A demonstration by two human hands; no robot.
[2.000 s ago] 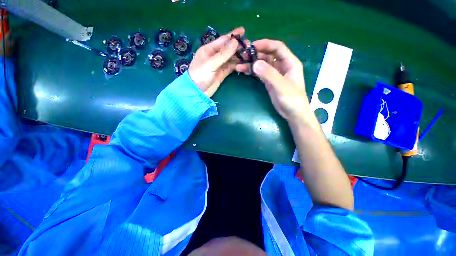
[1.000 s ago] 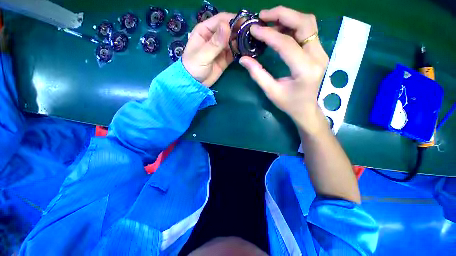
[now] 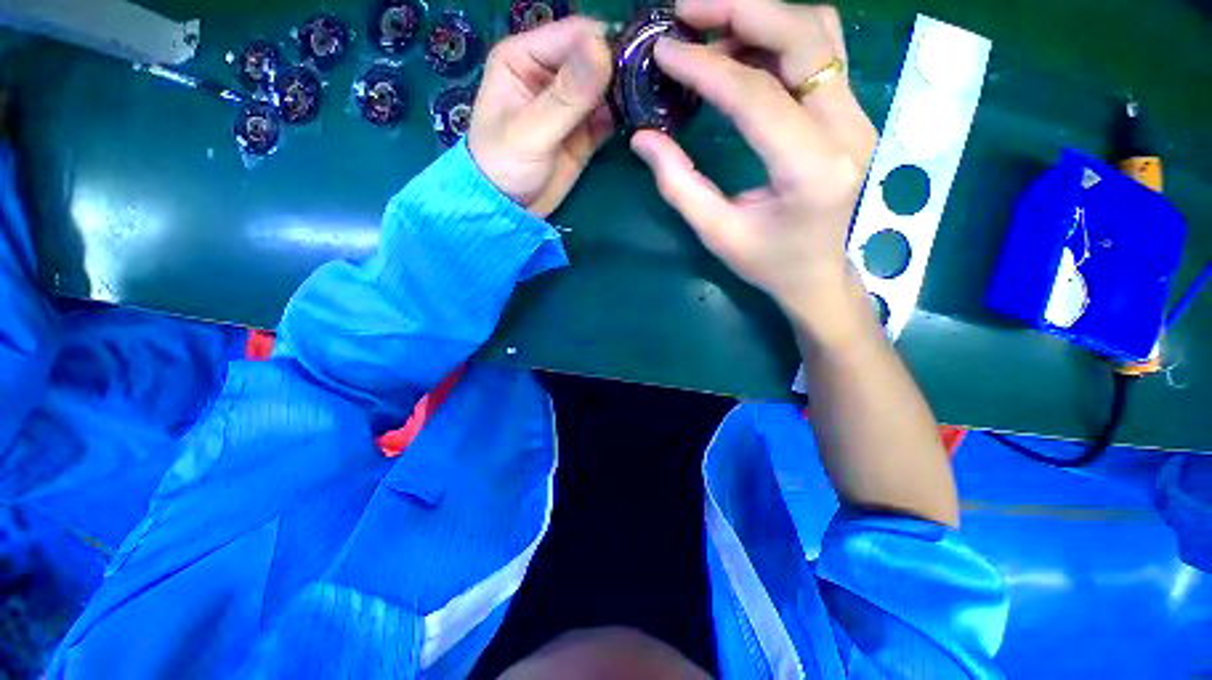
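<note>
A dark round module [image 3: 654, 83] with a shiny rim is held between both hands near the top edge of the picture. My left hand [image 3: 542, 106] grips its left side with bent fingers. My right hand [image 3: 778, 153] has its thumb at the lower edge and fingers on the face and top; a gold-coloured ring is on one finger. The fingers hide part of the module. Several similar round modules [image 3: 382, 93] lie grouped on the bench at the left, some on shiny clear film.
A white strip with round holes [image 3: 920, 140] lies right of my right hand. Further right is a blue box [image 3: 1090, 253] with an orange and black tool [image 3: 1140, 170] behind it. A grey arm [image 3: 100, 27] reaches in at upper left. The green bench's front edge [image 3: 638, 383] crosses the middle.
The two parts, apart two seconds ago, are now together as one round piece between my hands. The bench items have shifted upward in the picture, and the strip and blue box also rightward.
</note>
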